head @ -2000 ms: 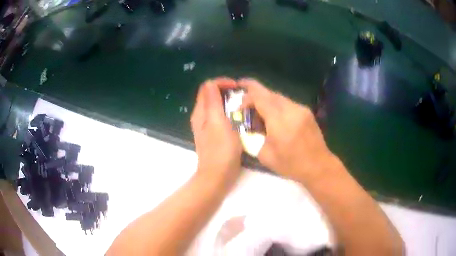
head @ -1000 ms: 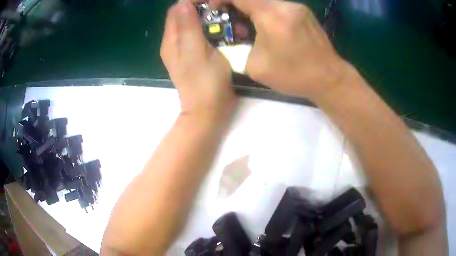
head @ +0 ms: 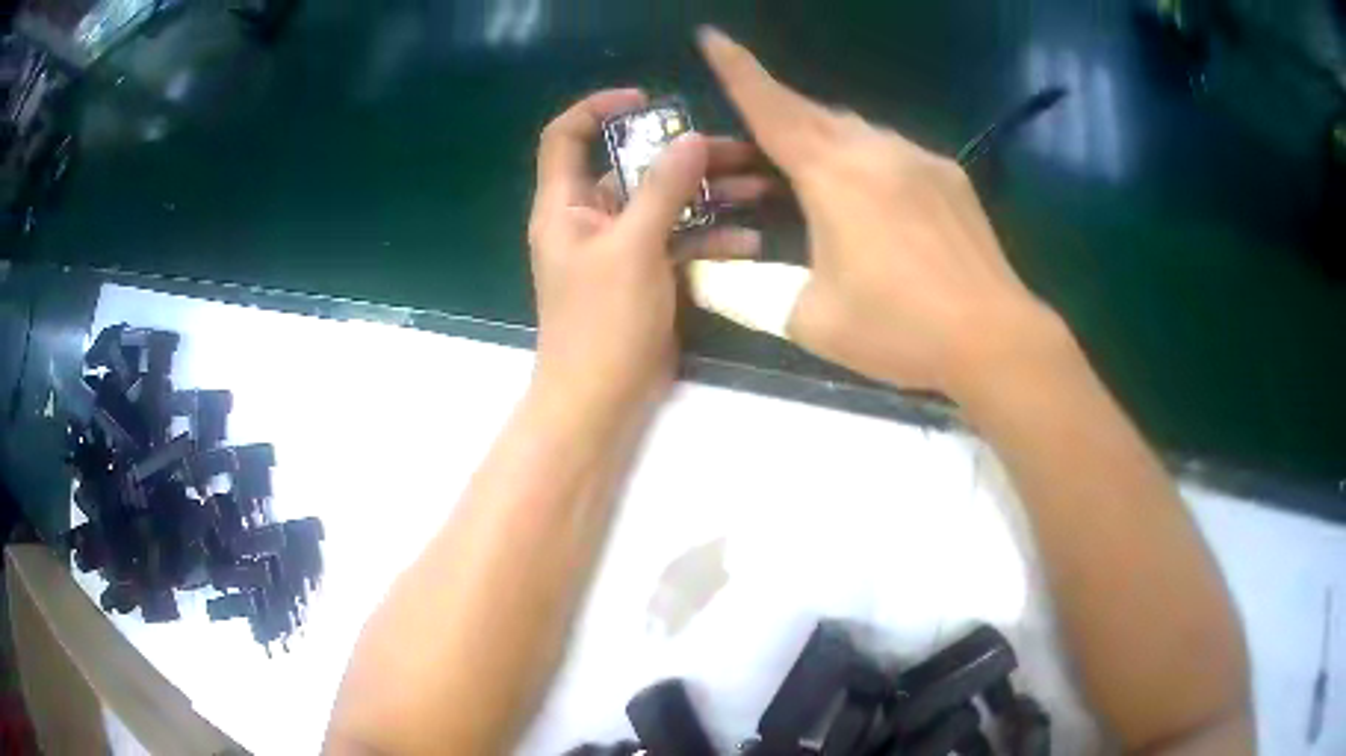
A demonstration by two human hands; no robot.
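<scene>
My left hand (head: pixel 605 251) holds a small circuit board (head: pixel 644 145) with silvery parts and a yellow spot, its thumb across the face and fingers around it, above the belt's near edge. Whether a housing is around the board is too blurred to tell. My right hand (head: pixel 901 244) is just right of it, index finger extended, not touching the board. A white wrap or pad (head: pixel 753 293) is at its thumb side.
A dark green belt (head: pixel 354 148) lies beyond the white work surface (head: pixel 428 428). Black plug-side housings (head: pixel 177 502) are heaped left, near a carton edge (head: pixel 89 665). Black housings (head: pixel 827 694) lie nearest me. A black cable (head: pixel 1019 121) is on the belt. A slim object (head: pixel 1321 672) lies far right.
My right hand has come off the board and opened its index finger outward. The board is now in my left hand alone. The view has shifted with my head.
</scene>
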